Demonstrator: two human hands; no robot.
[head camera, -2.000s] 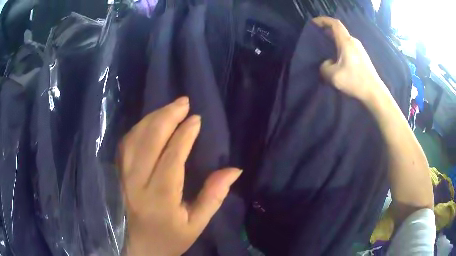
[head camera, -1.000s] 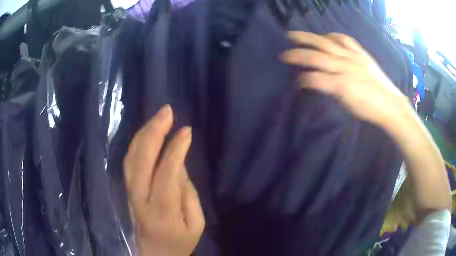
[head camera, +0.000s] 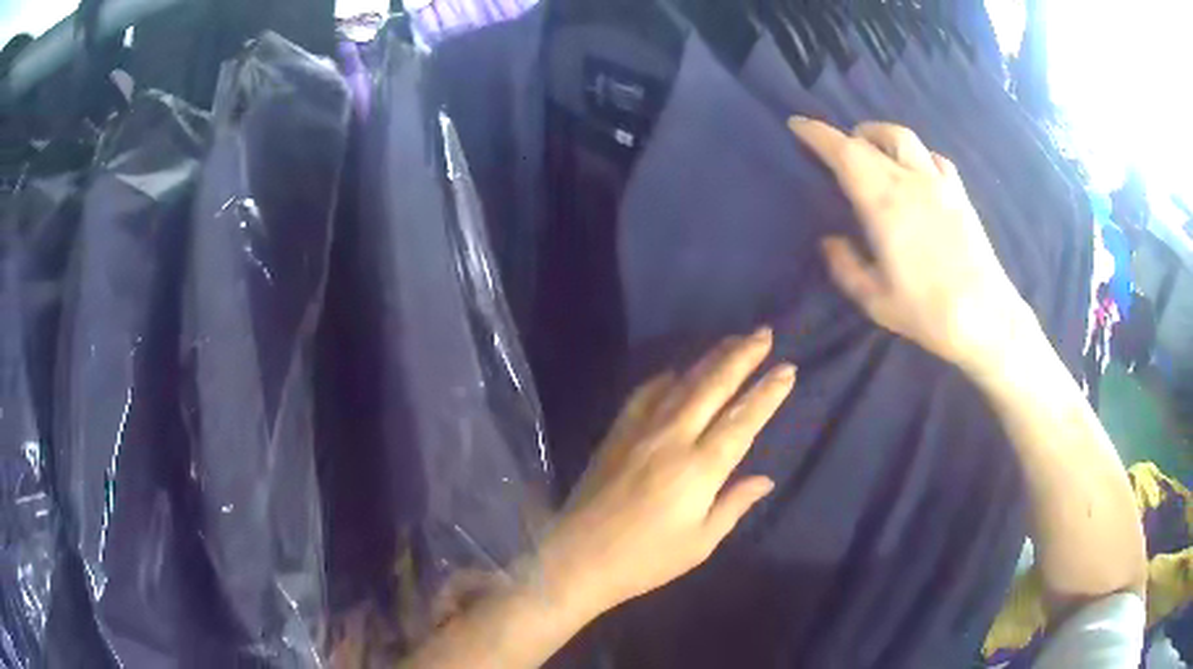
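A dark navy garment (head camera: 733, 222) hangs in front of me, its front open over a darker inner panel with a small dark neck label (head camera: 618, 94) bearing pale marks. My right hand (head camera: 909, 235) lies against its upper right front, fingers spread and thumb apart, with no cloth visibly gripped. My left hand (head camera: 674, 477) is lower, in front of the garment's middle, fingers extended and thumb apart, holding nothing visible. Whether its fingertips press the cloth is unclear. The garment's lower end is cut off by the frame.
Navy garments in clear, shiny bags (head camera: 242, 261) hang at left and beside my left forearm. Black hangers (head camera: 837, 26) crowd the top right above more navy garments. Purple cloth (head camera: 471, 13) shows at the top. A yellow item (head camera: 1158, 490) lies lower right. Bright glare fills the upper right.
My left hand has moved right across the garment. My right hand has shifted slightly down and its fingers changed pose. The bagged garments appear farther right, and the neck label shows again.
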